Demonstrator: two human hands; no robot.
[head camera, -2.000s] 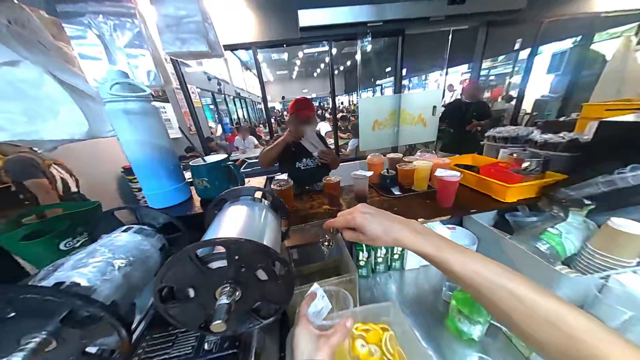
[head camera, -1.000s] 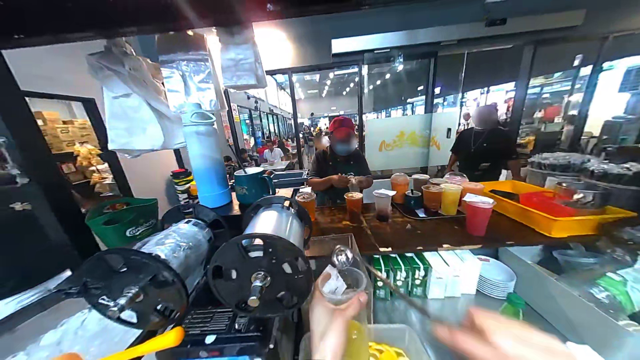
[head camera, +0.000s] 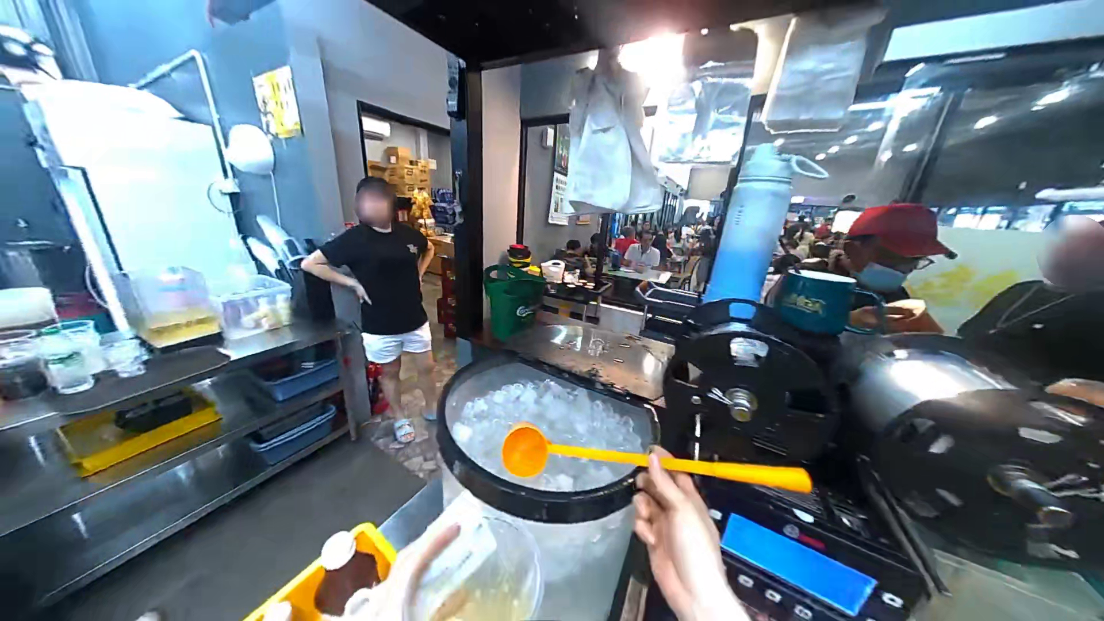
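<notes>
A round tub with a black rim holds ice cubes. Over the ice lies the bowl of an orange plastic ladle, its long handle reaching right. My right hand grips that handle at the tub's right edge. Low in front of the tub, my left hand holds a clear plastic cup with some pale yellow liquid in it and a whitish slip or label on its side.
Sealing machines with black reels stand right of the tub. Behind them are a blue bottle and a teal mug. A yellow crate is at lower left, steel shelving at far left. A person stands beyond; others are at right.
The view has swung far left to the ice tub. My right hand, earlier with a metal spoon at the counter containers, now holds the orange ladle. The cup remains in my left hand.
</notes>
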